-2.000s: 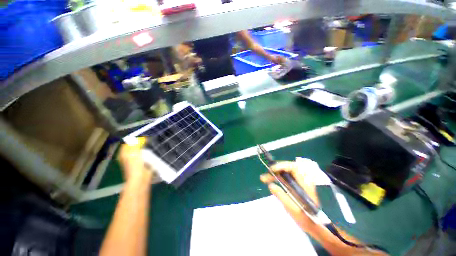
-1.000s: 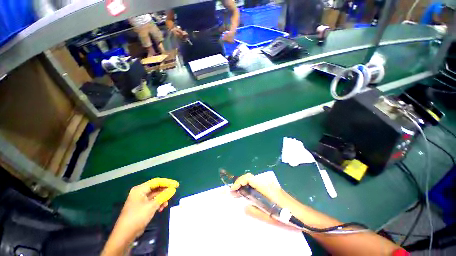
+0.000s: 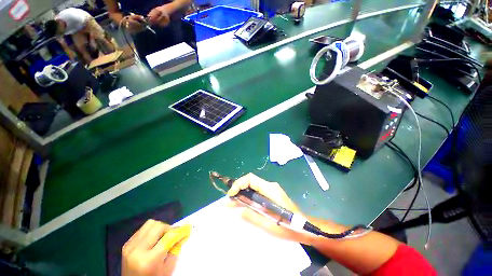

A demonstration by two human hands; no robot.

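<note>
My right hand (image 3: 264,202) holds the black soldering iron (image 3: 264,204), its tip pointing up and left above the white pad (image 3: 232,242). A thin pale tube runs along the iron. My left hand (image 3: 151,248), with yellow finger cots, is at the pad's left edge, over a flat dark piece (image 3: 129,221). Its fingertips are bent and partly hidden, so I cannot tell if they grip anything. A framed solar panel (image 3: 207,110) lies face up on the green conveyor, touched by neither hand.
Right of the pad are a crumpled white tissue (image 3: 283,149), a white strip (image 3: 316,172), the iron stand with yellow sponge (image 3: 343,157) and a black box (image 3: 350,110) with a spool (image 3: 326,63). Cables hang at right. Across the conveyor are a person's hands (image 3: 156,17) and a blue bin (image 3: 216,24).
The left hand let go of the solar panel on the conveyor and moved back down to the pad's left edge. The iron stayed in the right hand. The view has turned right.
</note>
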